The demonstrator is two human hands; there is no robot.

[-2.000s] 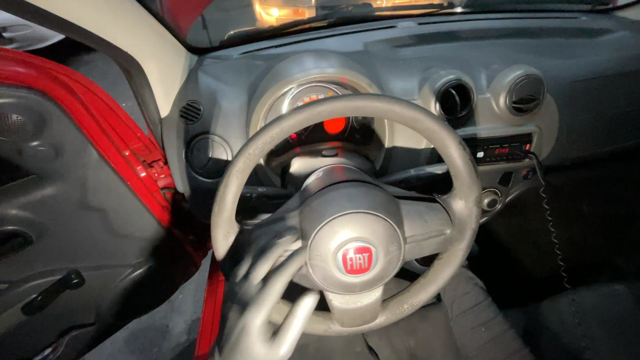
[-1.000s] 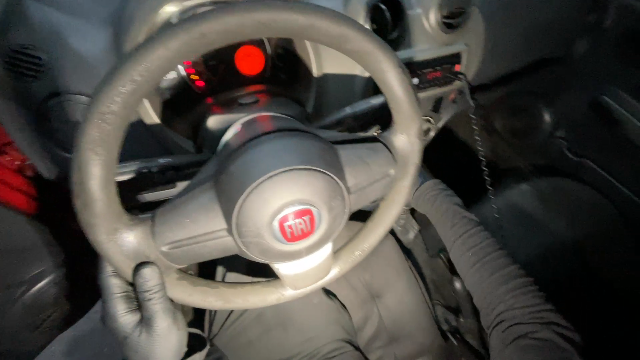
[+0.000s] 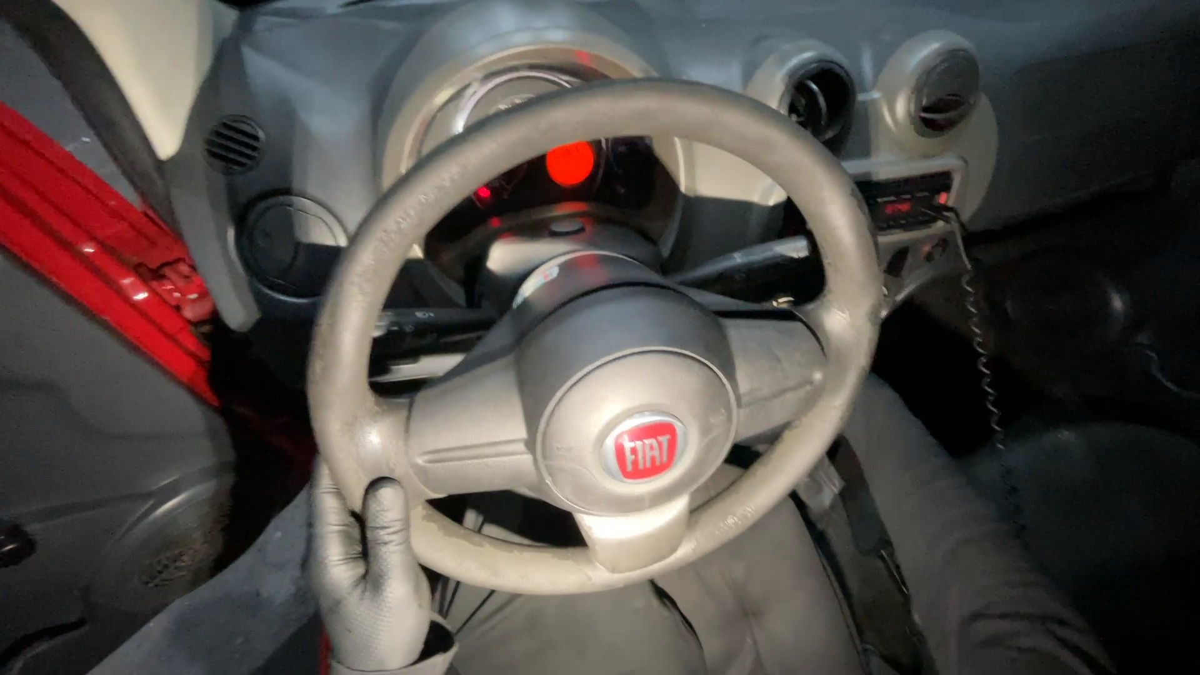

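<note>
A worn grey Fiat steering wheel (image 3: 647,108) fills the middle of the head view. My left hand (image 3: 370,567), in a textured grey glove, grips its lower left rim with the thumb on the near side. My right forearm, in a grey sleeve, reaches forward behind the wheel's lower right; the right hand itself is hidden there. Behind the wheel the instrument cluster (image 3: 628,183) shows a bright red round light and smaller red lights. Stalks stand out from both sides of the steering column, the right one (image 3: 750,262) plainly visible.
At the left is an open red car door (image 3: 103,248) with a dark inner panel. Round air vents (image 3: 942,89) and a car radio (image 3: 905,211) with a lit red display sit to the right. A coiled cable (image 3: 980,347) hangs from the radio area. My legs are beneath the wheel.
Two seconds ago my left hand was blurred in front of the wheel's lower left; since one second ago it has been on the rim. The view has shifted noticeably between frames.
</note>
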